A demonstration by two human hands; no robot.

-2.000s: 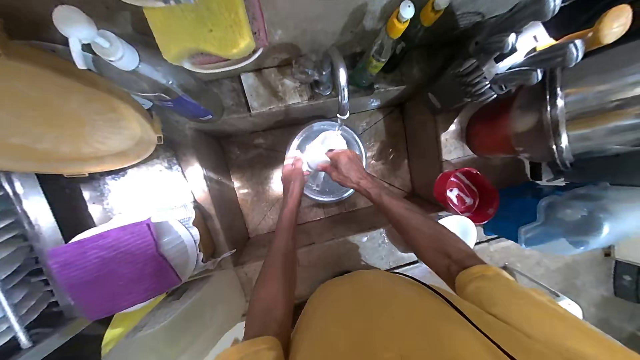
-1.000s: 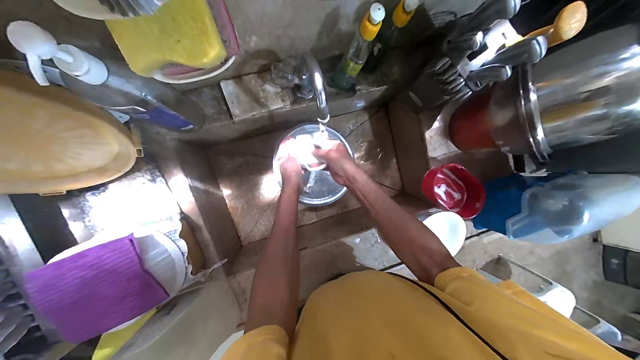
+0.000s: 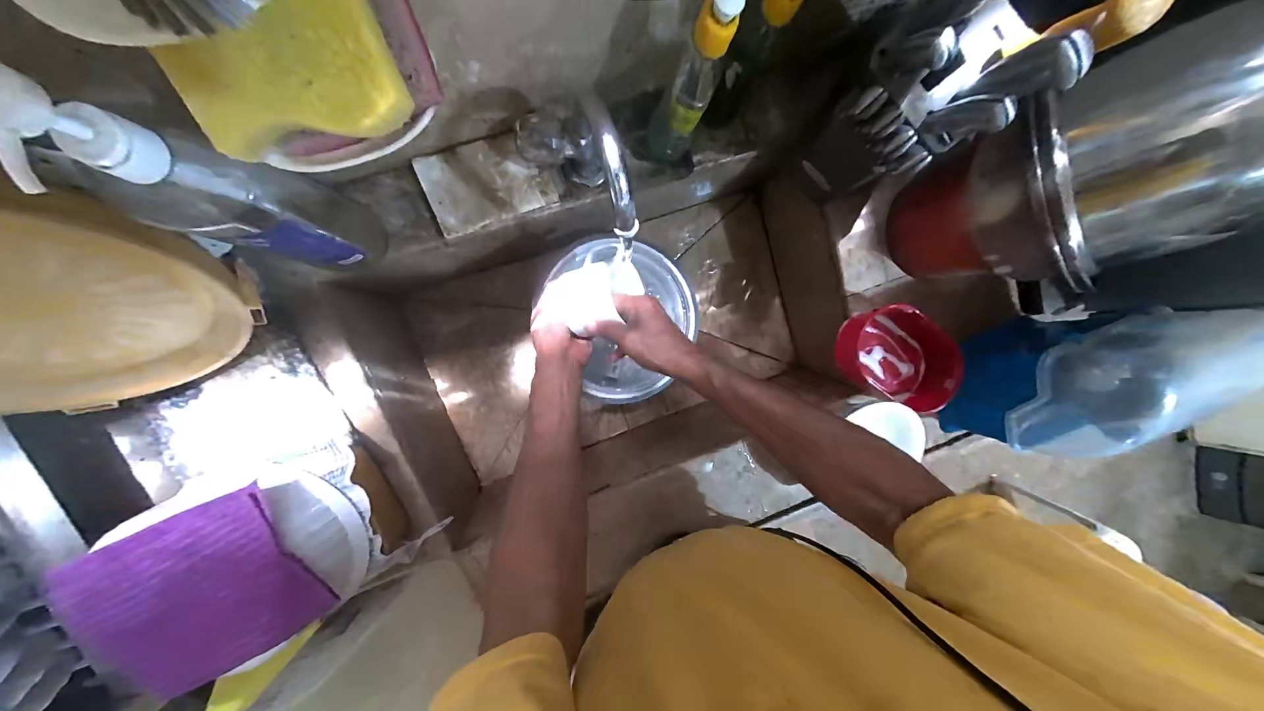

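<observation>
Under the curved metal faucet [image 3: 614,168], a round clear basin [image 3: 647,383] sits in the tiled sink. Water runs from the spout. Over the basin, my left hand [image 3: 559,336] and my right hand [image 3: 647,331] both grip a white object [image 3: 581,298], overexposed by glare, so its exact kind cannot be told. My left hand is at its left lower side, my right hand at its right side. The fingers of my left hand are partly lost in the brightness.
Right of the sink are a red bowl [image 3: 899,357], a white bowl [image 3: 889,427], a translucent blue jug [image 3: 1136,380] and a large metal pot [image 3: 1165,148]. Cutlery [image 3: 928,109] stands behind. At left are a tan plastic basin [image 3: 109,296], a pump bottle [image 3: 286,212] and a purple cloth [image 3: 188,592].
Both hands stay over the basin under the running water, and the white object has shifted or turned slightly between them. The hold continues.
</observation>
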